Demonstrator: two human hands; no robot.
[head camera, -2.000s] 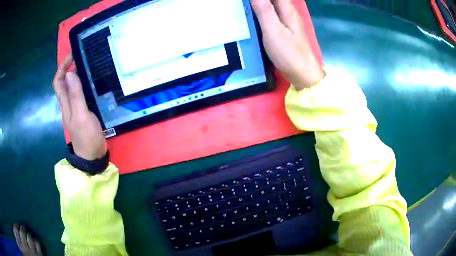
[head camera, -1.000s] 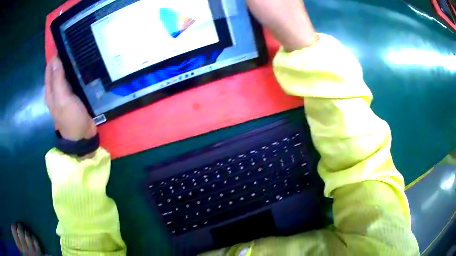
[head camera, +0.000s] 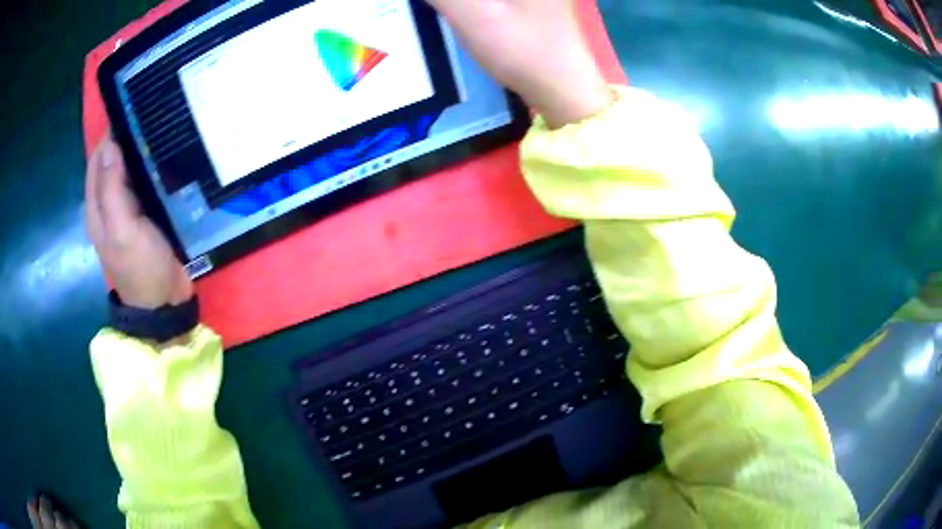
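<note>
The tablet (head camera: 310, 114) lies tilted on the red pad (head camera: 382, 238), its top edge cut off by the frame. Its lit screen shows a white window with a rainbow colour chart over a dark text window. My left hand (head camera: 132, 232) rests along the tablet's left edge, fingers together; whether it grips the edge is unclear. My right hand (head camera: 532, 52) is over the tablet's upper right part, its fingers cut off by the top of the picture. The dark keyboard cover (head camera: 465, 382) lies below the pad, separate from the tablet, partly under my right sleeve.
The shiny green bench (head camera: 806, 207) surrounds the pad. A red-edged object (head camera: 909, 26) is at the top right corner. Part of a person's hand (head camera: 46, 511) shows at the lower left. A grey floor with a yellow line (head camera: 852, 362) is at the lower right.
The large front white window has gone and the colour chart shows. My right hand has moved left from the tablet's right edge to over its upper right part. The view has shifted slightly.
</note>
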